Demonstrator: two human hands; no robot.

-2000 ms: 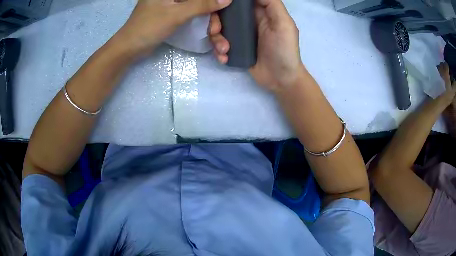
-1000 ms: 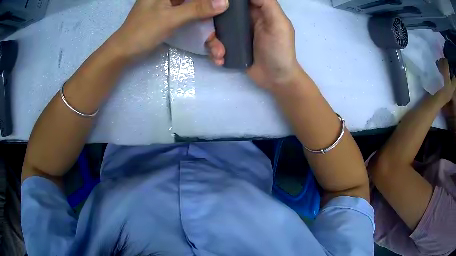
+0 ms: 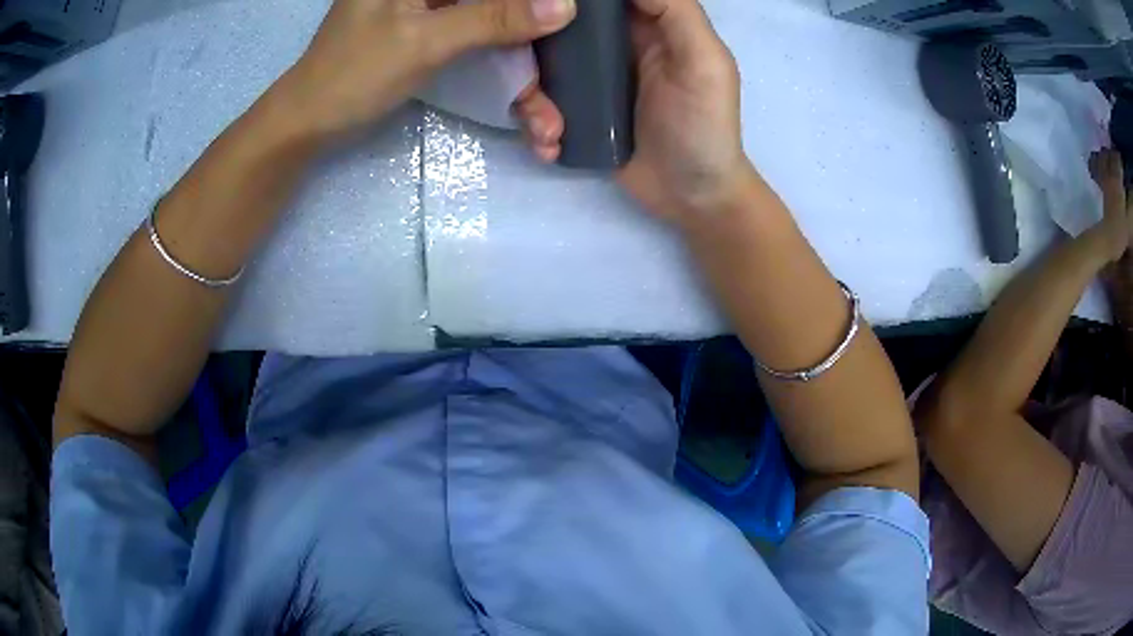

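Note:
A dark grey handheld fan [image 3: 589, 93] is held upright in the picture near the top edge; only its handle shows and the rest is cut off. My right hand [image 3: 686, 106] wraps around the handle from the right, its fingertips showing on the left side. My left hand [image 3: 410, 50] is partly cut off by the top edge, its thumb tip touching the handle's upper left side. A whitish bag [image 3: 478, 90] shows beneath my left hand, beside the handle; I cannot tell whether the left fingers grip it.
White foam [image 3: 559, 273] covers the table, with shiny tape [image 3: 456, 180]. Another fan [image 3: 990, 149] lies at the right and one [image 3: 15, 211] at the far left edge. Cartons [image 3: 994, 25] stand at the back right. Another person's arm [image 3: 1031, 336] reaches in at right, by a whitish bag [image 3: 1056, 149].
The held handle has shifted slightly to the left since two seconds ago, and fewer right fingertips show. The other person's hand and the bag beside it have moved a little.

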